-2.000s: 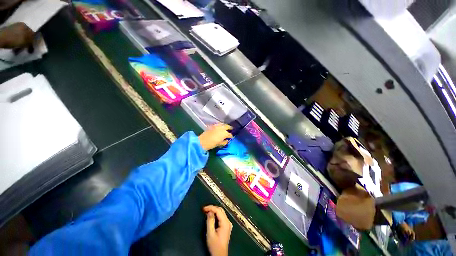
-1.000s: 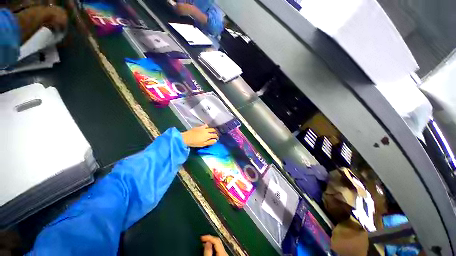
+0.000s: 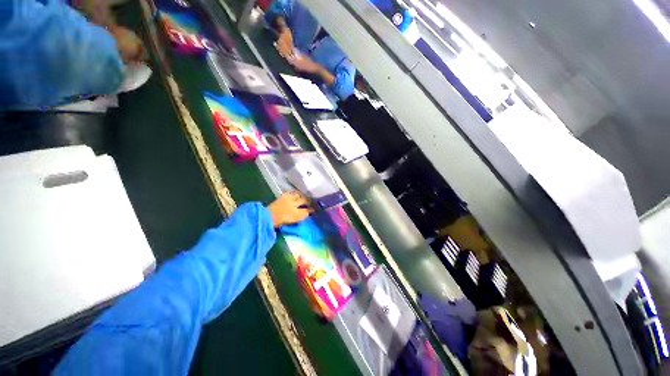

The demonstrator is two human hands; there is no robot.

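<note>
My left hand (image 3: pixel 289 209), in a blue sleeve, reaches over the belt. Its fingers rest at the dark end of a grey box half (image 3: pixel 281 167), beside a rainbow-coloured printed box half (image 3: pixel 316 275). The fingertips are small and blurred, so I cannot tell if they hold anything. A white leaflet (image 3: pixel 307 175) lies on the grey part. My right hand is out of the picture.
More printed and grey box halves lie along the green conveyor (image 3: pixel 246 180). White slotted sheets (image 3: pixel 66 235) are stacked at left, below a neighbour's blue sleeve (image 3: pixel 59 59). A grey overhead beam (image 3: pixel 470 161) crosses the right. Another worker's hands show across the belt.
The view has tilted upward, showing more of the worker opposite. My left hand stays at the dark end of the grey box half. My right hand, earlier at the bottom edge, has left the picture.
</note>
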